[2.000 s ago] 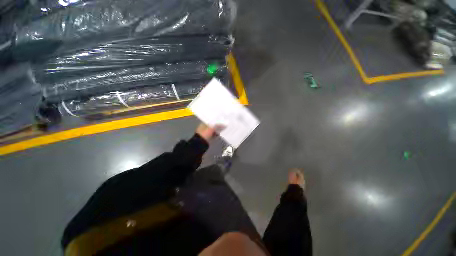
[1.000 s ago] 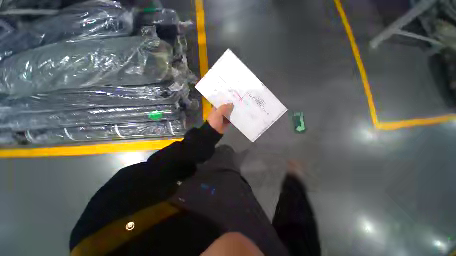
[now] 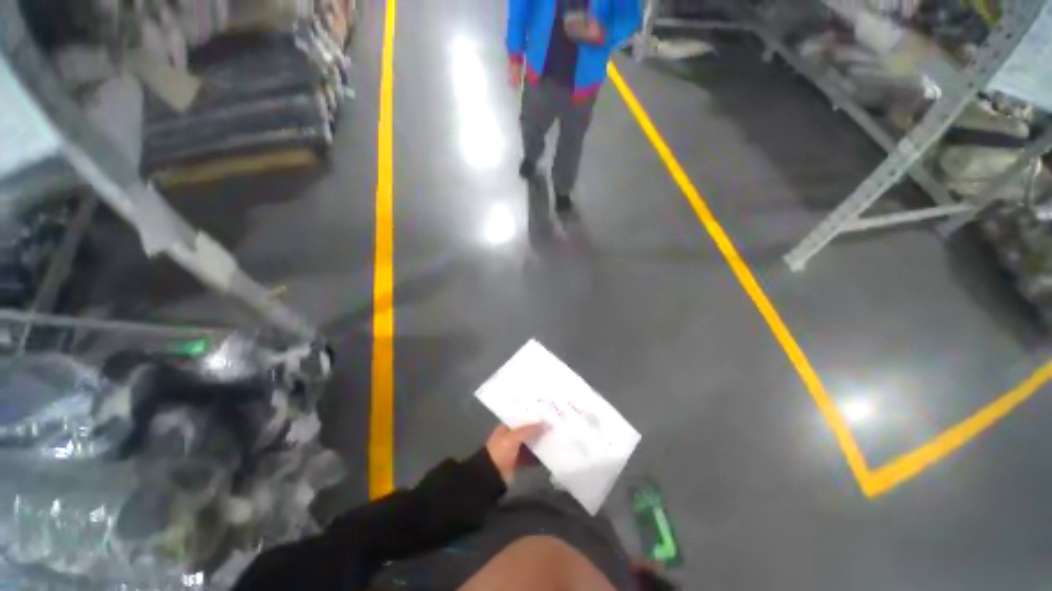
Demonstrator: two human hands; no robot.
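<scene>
A white paper sheet with faint dark and reddish marks is in front of me at the lower centre. My left hand, in a black sleeve, holds it at its left lower edge, with the thumb on top. The sheet lies at a slant over the grey floor. My right hand cannot be made out; only a small blurred bit shows at the bottom edge, right of the sheet.
A person in a blue jacket stands ahead in the aisle between yellow lines. Film-wrapped rolls lie at lower left. Grey rack uprights stand on both sides. A green arrow marker is on the floor.
The view has tilted up along the aisle, bringing the person in blue and the racks into view. The sheet sits lower in the picture, still in my left hand. My right hand has dropped largely out of view.
</scene>
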